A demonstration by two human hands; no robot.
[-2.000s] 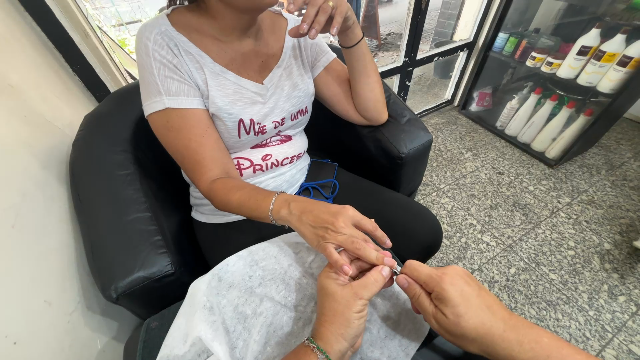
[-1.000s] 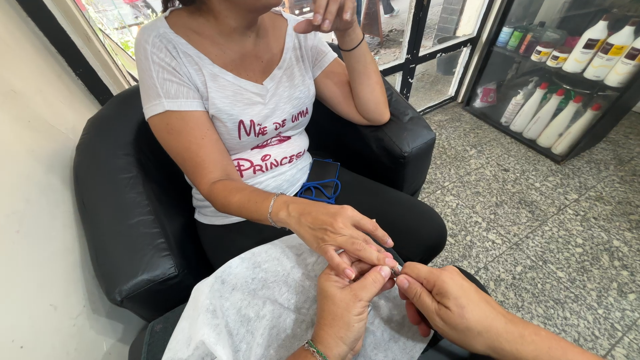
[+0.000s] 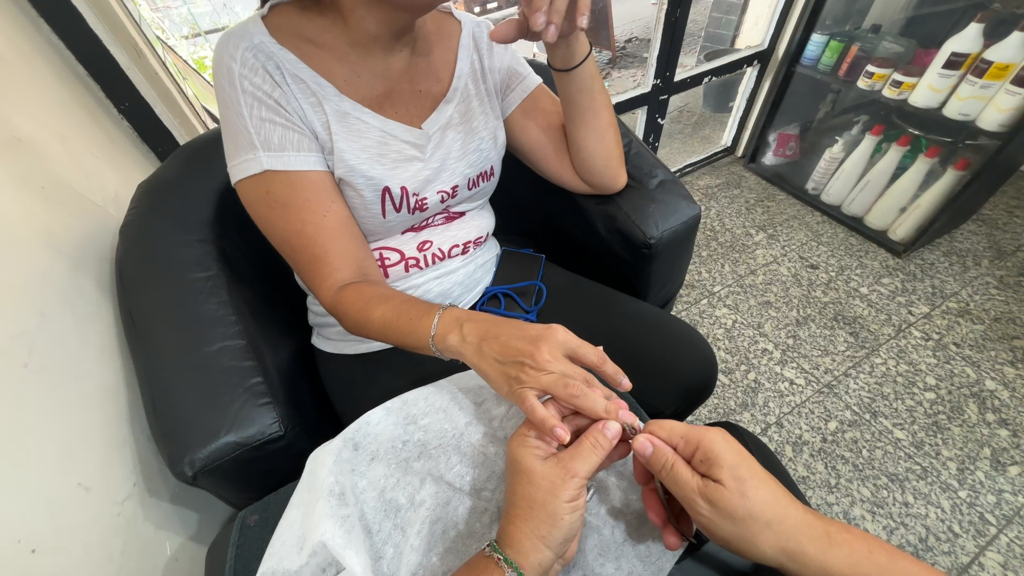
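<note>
A seated person's hand (image 3: 544, 368) reaches out, palm down, over a white disposable cloth (image 3: 400, 472). My left hand (image 3: 556, 480) holds one of that person's fingers near its tip, my thumb on top. In my right hand (image 3: 704, 480) is a slim metal cuticle nipper (image 3: 672, 512); its jaws meet the nail area of the held finger, and its handles run down under my fingers. Whether the jaws are parted is too small to tell. A small metal piece (image 3: 590, 491) shows beside my left hand, partly hidden.
The person sits in a black armchair (image 3: 192, 320), the other elbow on its armrest. A phone (image 3: 520, 268) with a blue cord lies on the lap. A glass cabinet (image 3: 904, 216) with bottles stands at the right on a speckled tile floor (image 3: 864, 360). Behind is a glazed door (image 3: 680, 88).
My right hand has turned slightly, and the nipper's handles now show below its fingers. The held finger and my left hand stay in nearly the same place.
</note>
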